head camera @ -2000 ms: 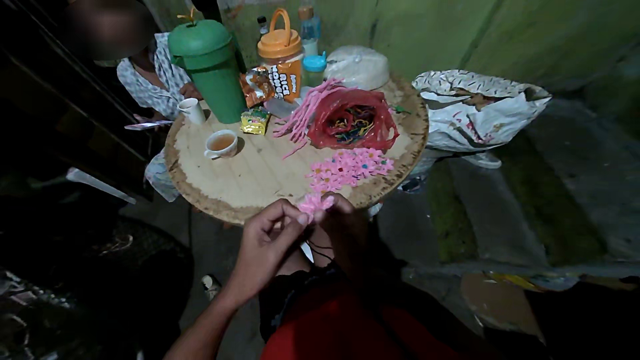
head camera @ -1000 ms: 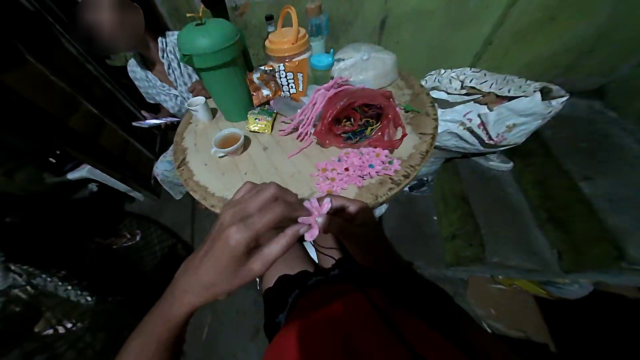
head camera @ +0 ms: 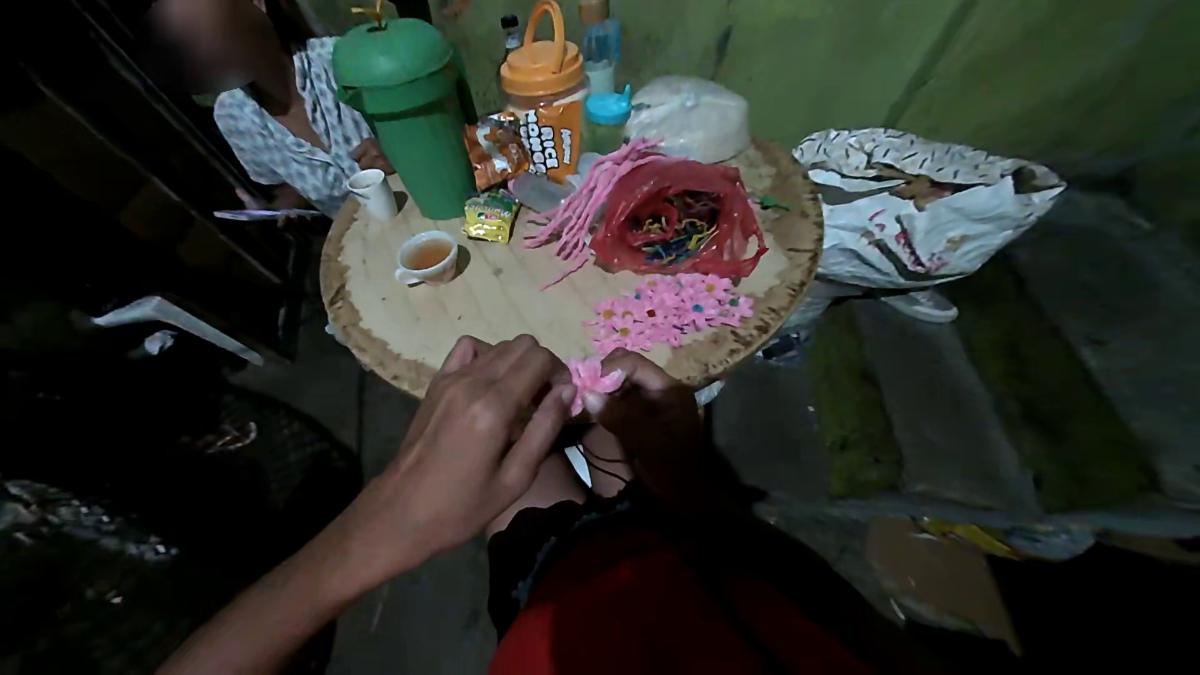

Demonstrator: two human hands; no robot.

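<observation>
A pink craft flower [head camera: 592, 382] is pinched between my left hand [head camera: 483, 422] and my right hand [head camera: 656, 412], just in front of the round wooden table's near edge. Just beyond my hands, a cluster of pink flowers [head camera: 670, 309] with coloured centres lies on the table [head camera: 525, 309]. Behind the cluster, an open red plastic bag [head camera: 619, 225] holds tangled coloured strands. Long fuzzy pink strips [head camera: 586, 206] lie against the bag's left side. Below my hands a pale pointed blade-like thing [head camera: 578, 465] and dark cords show near my lap; their full shape is hidden.
A teacup [head camera: 428, 258], a white mug [head camera: 373, 195], a yellow-green packet [head camera: 490, 216], a tall green lidded pitcher [head camera: 412, 122] and an orange-lidded jar [head camera: 546, 103] stand on the table. A person [head camera: 300, 122] sits at the back left. A white sack [head camera: 900, 225] is at the right.
My fingers have shifted around the pink flower, which stays between both hands. Its petals, seen spread and upright one second ago, now face more upward.
</observation>
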